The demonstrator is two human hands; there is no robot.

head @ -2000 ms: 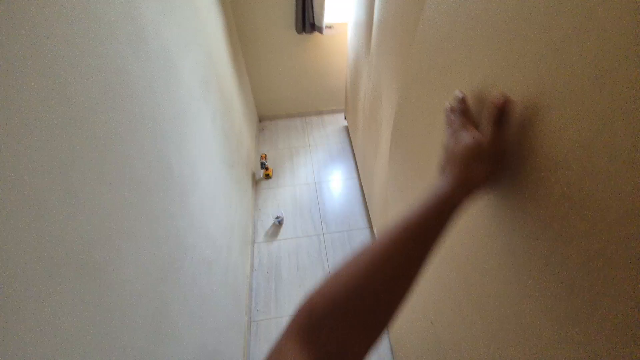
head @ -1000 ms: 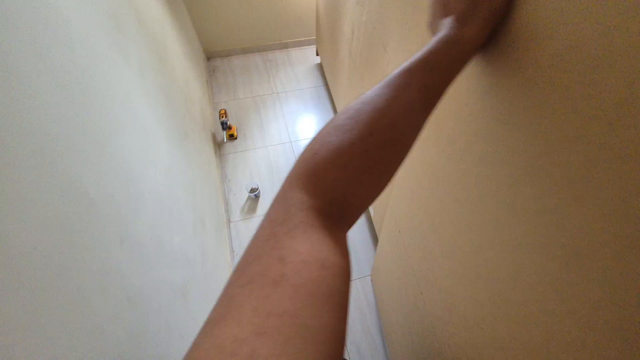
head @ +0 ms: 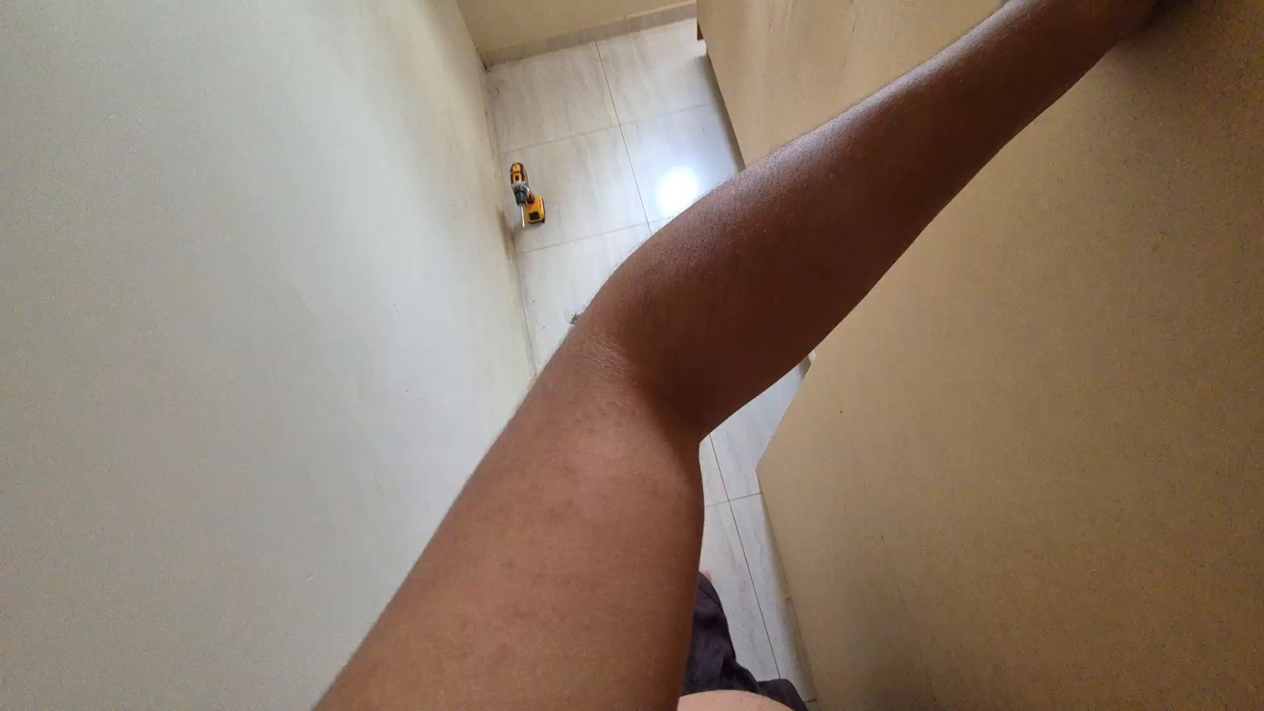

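My left arm reaches from the lower left across to the top right, over a large tan panel (head: 1037,425). Its hand lies beyond the top edge, so what it touches is hidden. My right hand does not show. On the tiled floor, beside the pale wall (head: 247,346), lies a yellow and black cordless drill (head: 528,196), away from my arm. Just past my elbow a sliver of a small object (head: 576,318) shows on the floor; the arm hides the rest.
A narrow strip of light floor tiles (head: 573,183) runs between the pale wall and the tan panel. The panel has a corner near the lower middle. Dark clothing (head: 713,637) shows at the bottom, and a far wall (head: 553,25) closes off the strip at the top.
My left hand, seen against the tan panel two seconds ago, has gone out past the top edge. The arm now covers most of the small object on the floor. The view has tilted down.
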